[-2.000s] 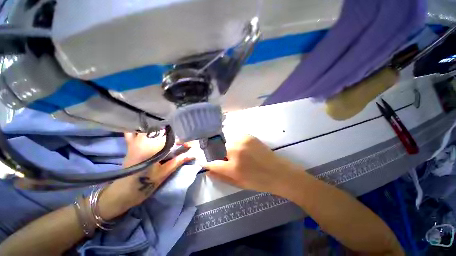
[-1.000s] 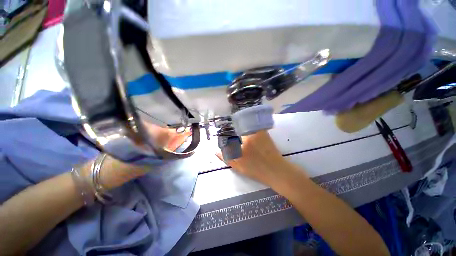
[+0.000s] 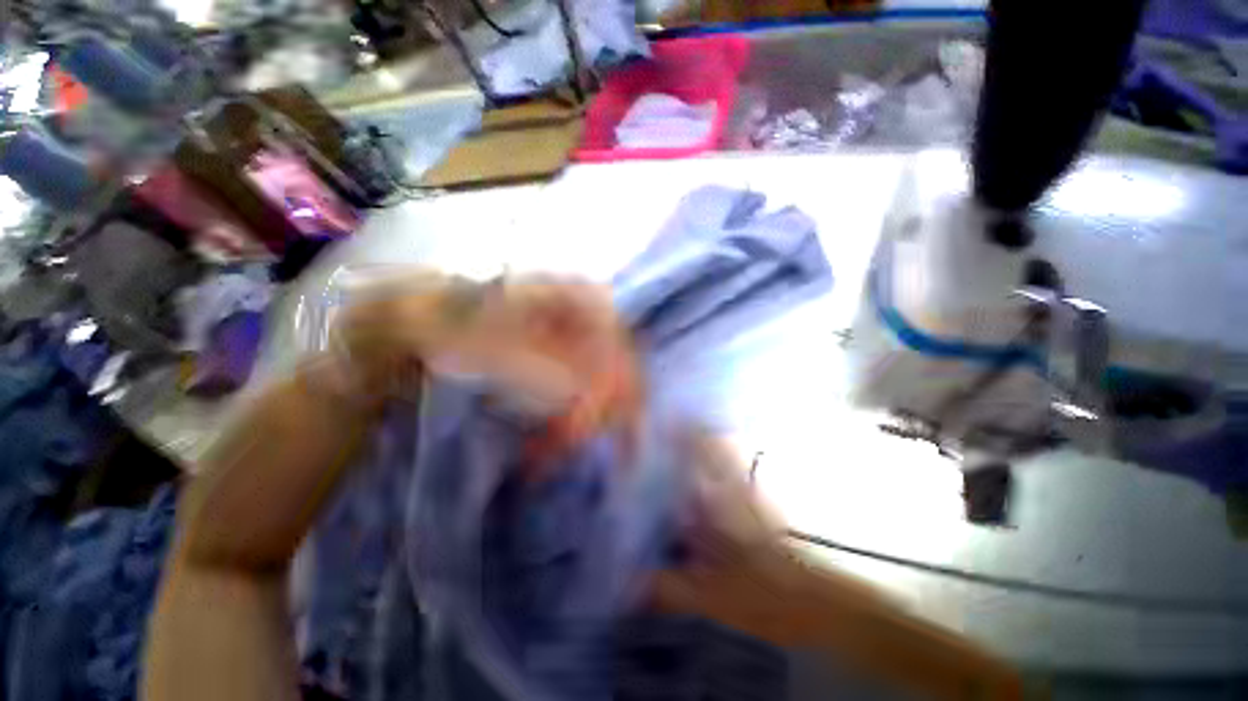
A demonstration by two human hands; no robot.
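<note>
The light blue garment (image 3: pixel 534 548) is bunched up in front of me, left of the sewing machine (image 3: pixel 958 308), and blurred by motion. My left hand (image 3: pixel 554 356) is on the upper part of the cloth with its fingers bent into it. My right hand (image 3: pixel 705 507) is at the cloth's right side, strongly blurred, and its fingers cannot be made out. A folded light blue piece (image 3: pixel 732 267) lies on the white table (image 3: pixel 465 226) behind the hands. The dark grey block (image 3: pixel 987 490) on the machine is away from the cloth.
A pink tray (image 3: pixel 732 103) with pale cloth in it stands at the back, beside a tan board (image 3: pixel 507 148). Blurred bundles of cloth and boxes lie at the far left. Purple cloth (image 3: pixel 1204 438) shows at the right edge.
The view has swung left, so the machine now stands at the right. Both hands and the garment have moved away from the needle area; the cloth is now bunched between them.
</note>
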